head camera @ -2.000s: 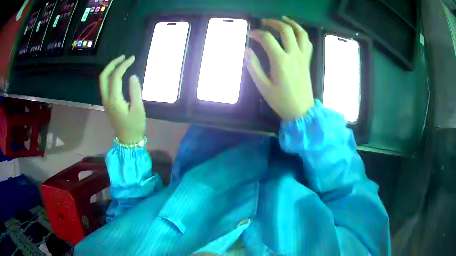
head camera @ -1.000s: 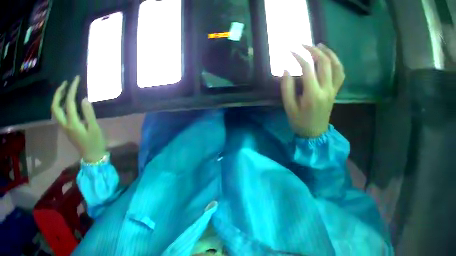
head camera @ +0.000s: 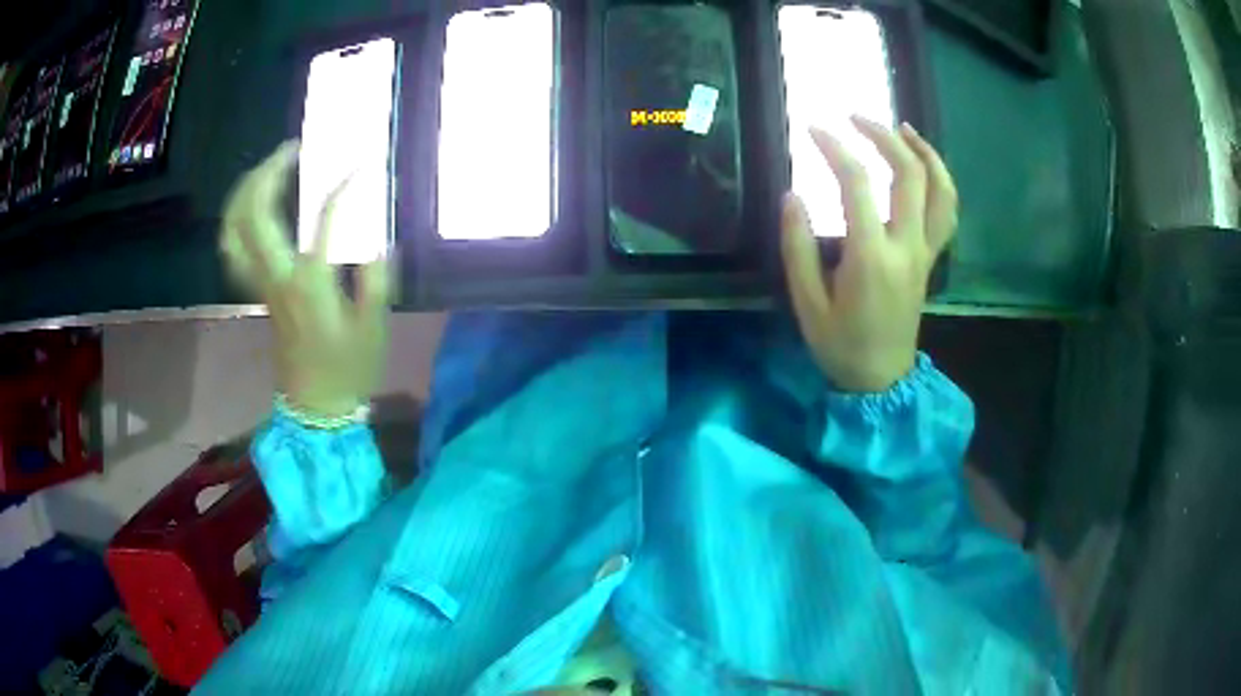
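Note:
A black four-slot phone tray (head camera: 578, 272) lies in front of me. Its leftmost phone (head camera: 349, 123), second phone (head camera: 497, 123) and rightmost phone (head camera: 837, 82) glow bright white. The third phone (head camera: 674, 177) is dark, with small orange lettering and a white label sticker (head camera: 701, 109). My left hand (head camera: 316, 286), blurred, is over the lower part of the leftmost phone, fingers apart. My right hand (head camera: 871, 258) is over the lower half of the rightmost phone, fingers spread. Neither hand holds anything; whether fingertips touch the glass I cannot tell.
Another tray with several phones showing home screens (head camera: 143, 95) lies at the far left. Part of a black tray (head camera: 1000, 27) shows at the top right on the green mat (head camera: 1034, 177). Red stools (head camera: 184, 558) stand below left. A dark grey panel (head camera: 1170, 449) is at right.
My right hand has moved from the third phone to the rightmost one. My left hand has moved onto the leftmost phone. The third phone, earlier mostly covered, shows orange lettering. The view has shifted.

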